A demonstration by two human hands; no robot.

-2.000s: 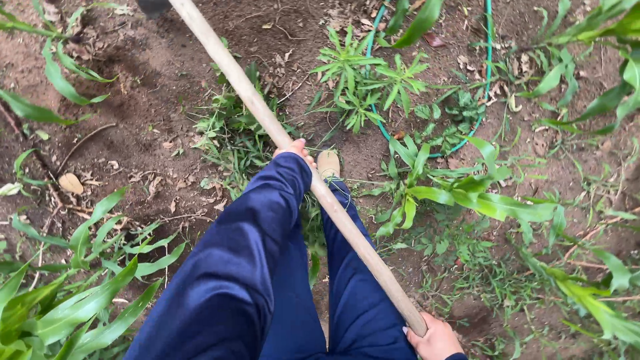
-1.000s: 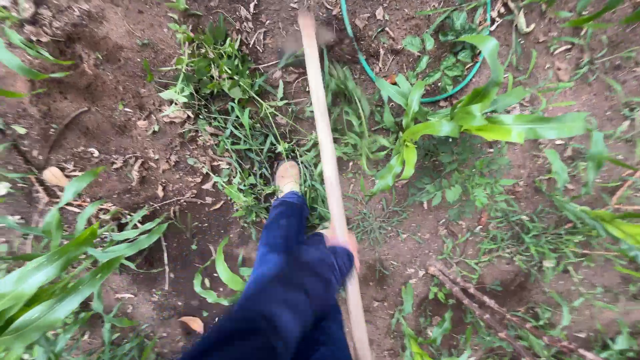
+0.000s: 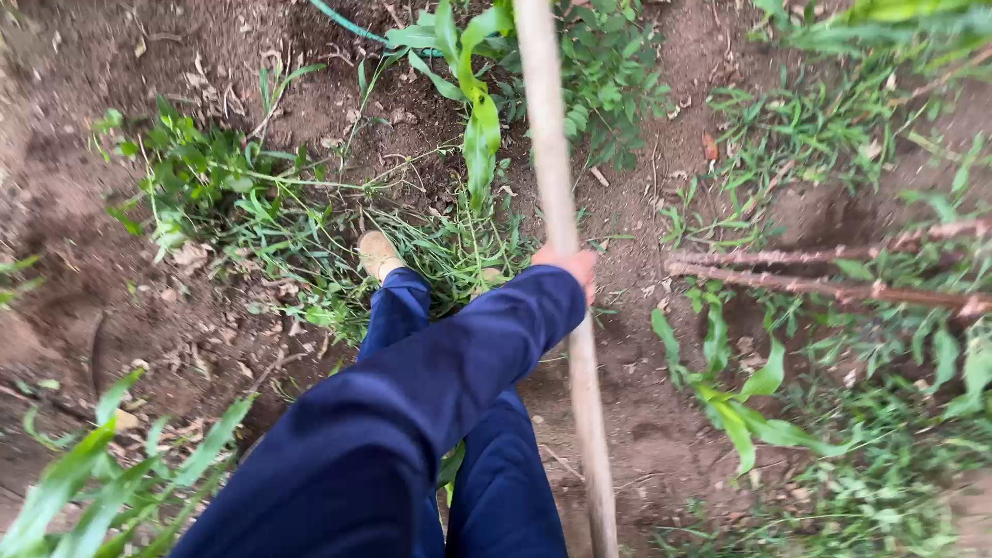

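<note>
My left hand (image 3: 572, 270) is closed around a long pale wooden tool handle (image 3: 552, 147), its arm in a dark blue sleeve crossing from the lower left. The handle runs from the top edge down to the bottom edge, right of the middle; both its ends are out of frame, so the tool's head is hidden. My right hand is out of view. Left of the handle, a tan shoe (image 3: 378, 254) stands by long-bladed grass and weeds (image 3: 310, 240). A young maize plant (image 3: 479, 128) grows just left of the upper handle.
Thick reddish cut stems (image 3: 821, 283) lie on the soil at the right. Part of a green hose (image 3: 349, 25) shows at the top. Maize leaves (image 3: 85, 465) rise at the lower left; another young maize plant (image 3: 725, 399) and low weeds grow at the right.
The handle has swung from a slant toward the upper left to nearly upright in the view. My right hand, on its lower part two seconds ago, has left the view. The view has shifted over the ground.
</note>
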